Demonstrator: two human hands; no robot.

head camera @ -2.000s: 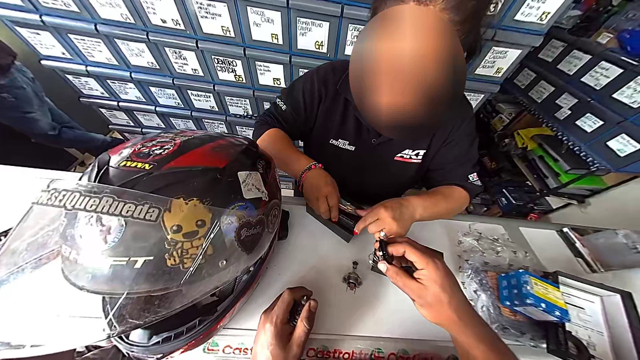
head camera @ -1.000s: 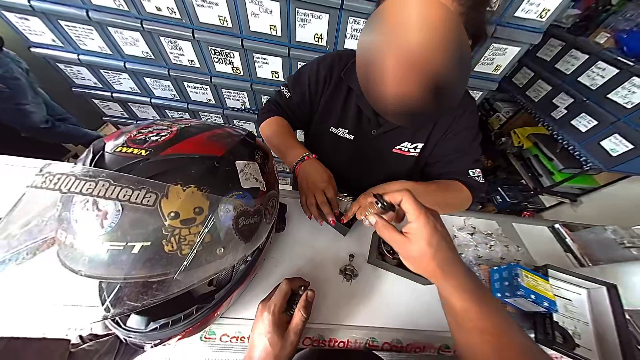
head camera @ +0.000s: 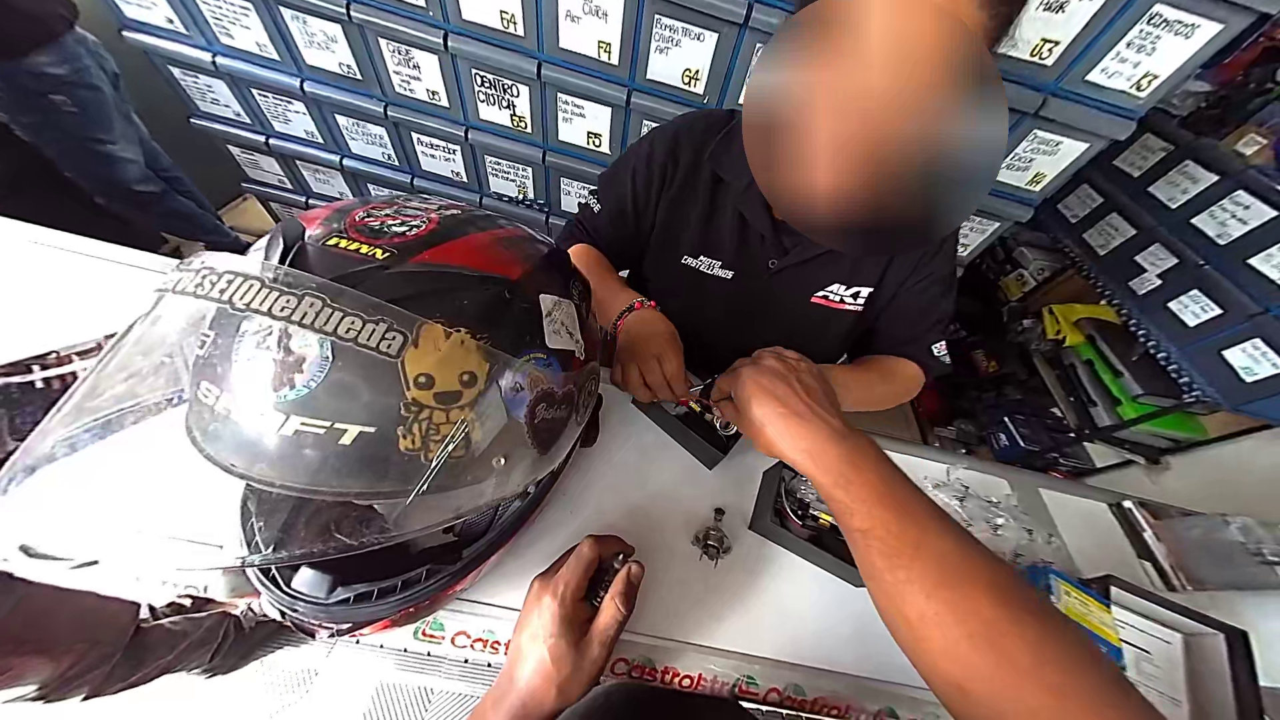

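Note:
My left hand [head camera: 575, 620] is closed around a small black part [head camera: 607, 580] above the near edge of the white counter [head camera: 640, 500]. My right hand [head camera: 780, 400] reaches across to a small dark open box [head camera: 690, 435], its fingertips beside the other person's hand [head camera: 650, 355]; what they pinch there is mostly hidden. A headlight bulb with a metal base [head camera: 712, 540] lies on the counter between my hands. Below my right wrist is a second dark box [head camera: 790, 535] with wires and parts in it, partly covered by my forearm.
A black and red motorcycle helmet [head camera: 420, 240] with a raised clear visor takes up the left side. Clear plastic bags [head camera: 985, 515], a blue and yellow box [head camera: 1080, 610] and a framed paper [head camera: 1170, 650] lie at right. Labelled drawers [head camera: 500, 100] stand behind the person.
My right hand has moved left and forward to the far box by the other person's hands. The second dark box, largely hidden two seconds ago, now shows. My left hand still holds the black part.

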